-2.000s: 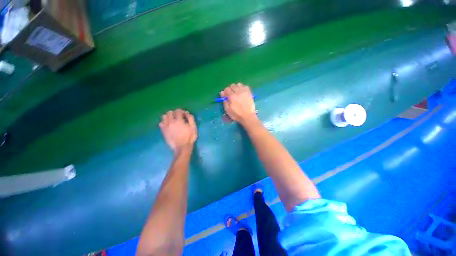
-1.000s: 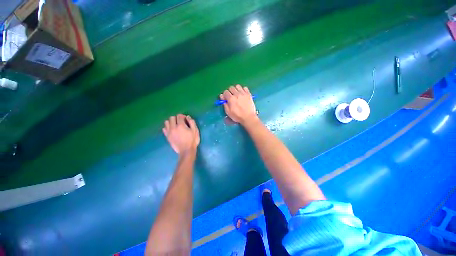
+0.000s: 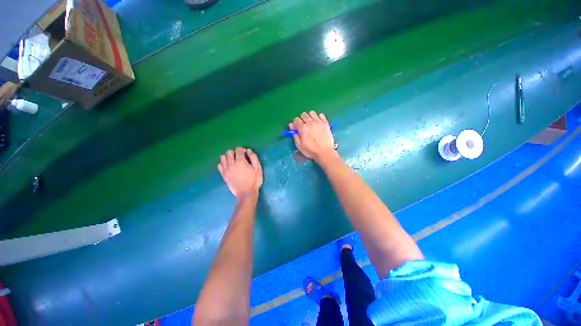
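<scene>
A thin blue pen (image 3: 290, 133) lies across under my right hand (image 3: 312, 135), with its ends showing on both sides. My right hand rests palm down on the green bench (image 3: 280, 229), its fingers curled over the pen. My left hand (image 3: 242, 172) rests on the bench to the left and a little nearer to me. Its fingers are bent and slightly apart, and no thing shows in it; its palm is hidden.
A white spool (image 3: 469, 144) with a trailing strand lies on the right, beside a green pen-like tool (image 3: 520, 99). An open cardboard box (image 3: 95, 57) and a white bottle (image 3: 25, 106) are at far left. A pale metal bar (image 3: 60, 242) reaches in from the left.
The view has shifted a little, so the bench things and both hands sit slightly further right. The hands have stayed in nearly the same pose on the bench.
</scene>
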